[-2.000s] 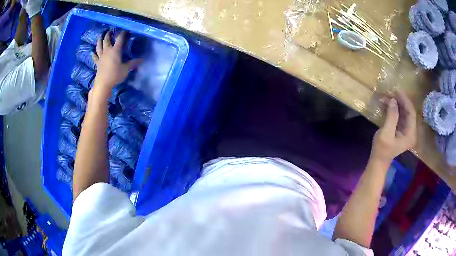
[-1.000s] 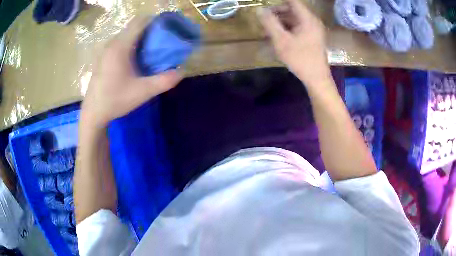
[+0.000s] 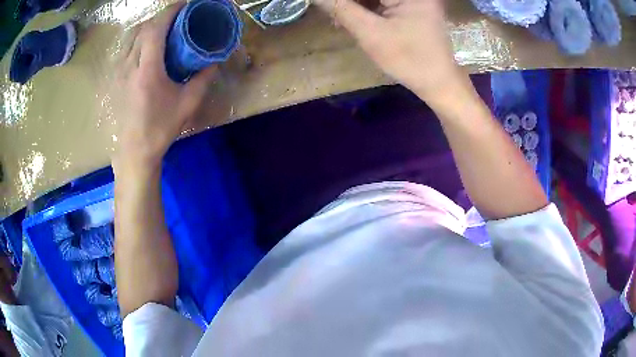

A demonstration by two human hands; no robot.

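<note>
My left hand [image 3: 150, 94] holds a blue tube body [image 3: 199, 38] over the table's left part, its dark open mouth facing up toward me. My right hand [image 3: 404, 42] is at the table's top middle; its fingertips are cut off by or close to the top edge, beside the small clear dish [image 3: 284, 10]. I cannot tell whether the right fingers hold a swab. Thin pale sticks [image 3: 250, 5] show left of the dish, partly cut off.
Pale ruffled rings [image 3: 570, 26] stand at the table's upper right. Blue assemblies with pale rims [image 3: 43, 52] lie at upper left. A blue tote [image 3: 43, 222] of tubes is at lower left. A second blue bin [image 3: 543, 104] holds small white parts at right. A person's sleeve [image 3: 35, 307] shows lower left.
My left hand came from the tote with a tube and now holds it over the table, mouth turned toward me. My right hand moved to the dish. The view has swung left.
</note>
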